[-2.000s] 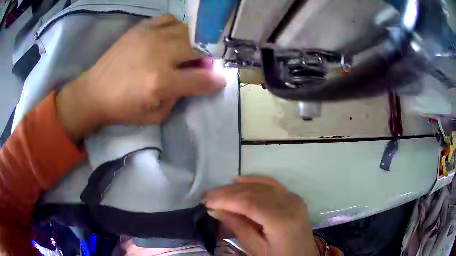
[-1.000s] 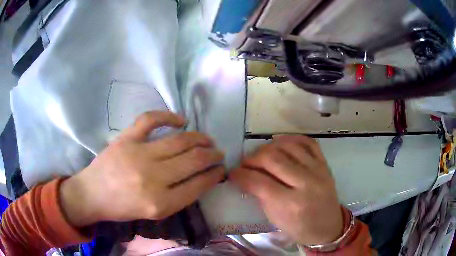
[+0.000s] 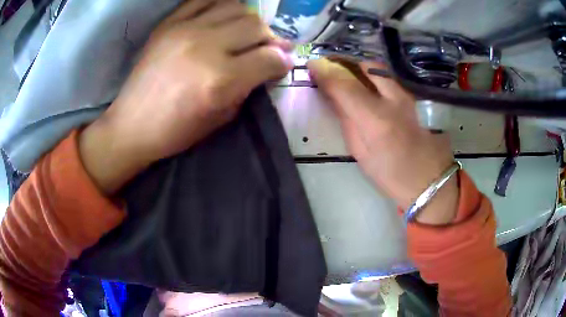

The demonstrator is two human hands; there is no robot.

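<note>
My left hand [image 3: 192, 80] is on the garment panel, its fingertips pinching the cloth near the needle area. The panel shows its pale grey face [image 3: 80, 68] at the upper left and its black face [image 3: 217, 217] below my left hand, hanging over the table's near edge. My right hand [image 3: 378, 124] is just right of the needle plate [image 3: 301, 75], fingertips close to the presser foot area; whether it holds cloth or thread cannot be told. The needle is hidden or too small to see.
The sewing machine head [image 3: 428, 56] fills the upper right. Red-handled scissors [image 3: 481, 77] lie behind dark red snips with a grey tail [image 3: 510, 145]. The white table [image 3: 360, 217] ends in a curved near edge. Pale crumpled cloth [image 3: 537, 266] is at the lower right, something blue [image 3: 114, 297] at the lower left.
Both hands have moved up from the near part of the table to the needle area. The panel has been turned over in part, so its black face now shows in front.
</note>
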